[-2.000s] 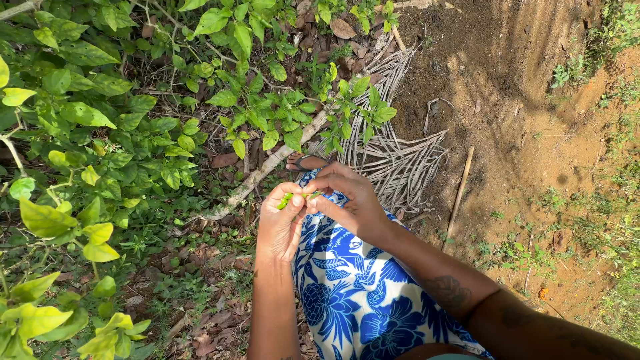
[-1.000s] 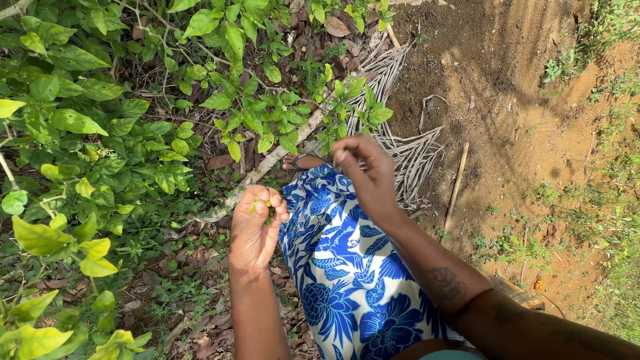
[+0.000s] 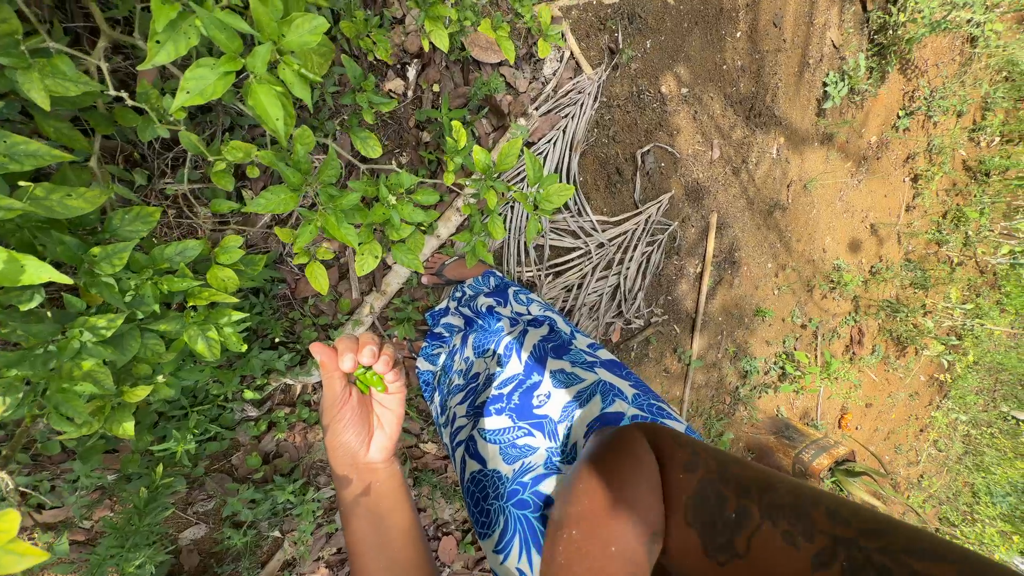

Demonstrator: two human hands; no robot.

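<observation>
My left hand (image 3: 364, 400) is palm up at the lower left of centre, its fingers curled over several small green chili peppers (image 3: 370, 380). The peppers lie against the fingers, partly hidden by them. My right hand is out of the picture; only the bent right arm (image 3: 720, 488) crosses the lower right. Between the arms hangs a blue and white patterned skirt (image 3: 512, 400). Leafy green shrub branches (image 3: 344, 208) reach in above and to the left of my left hand.
A dry palm frond (image 3: 576, 224) and a pale fallen branch (image 3: 400, 276) lie on the ground near a sandaled foot (image 3: 452, 270). Right of them are a thin stick (image 3: 700, 312) and a rusty container (image 3: 800, 450). Dense foliage (image 3: 88, 320) fills the left side.
The hands were together at the small green item two seconds ago, then parted. My right hand has since left the view, its arm now bent. My left hand remains curled, with green peppers showing.
</observation>
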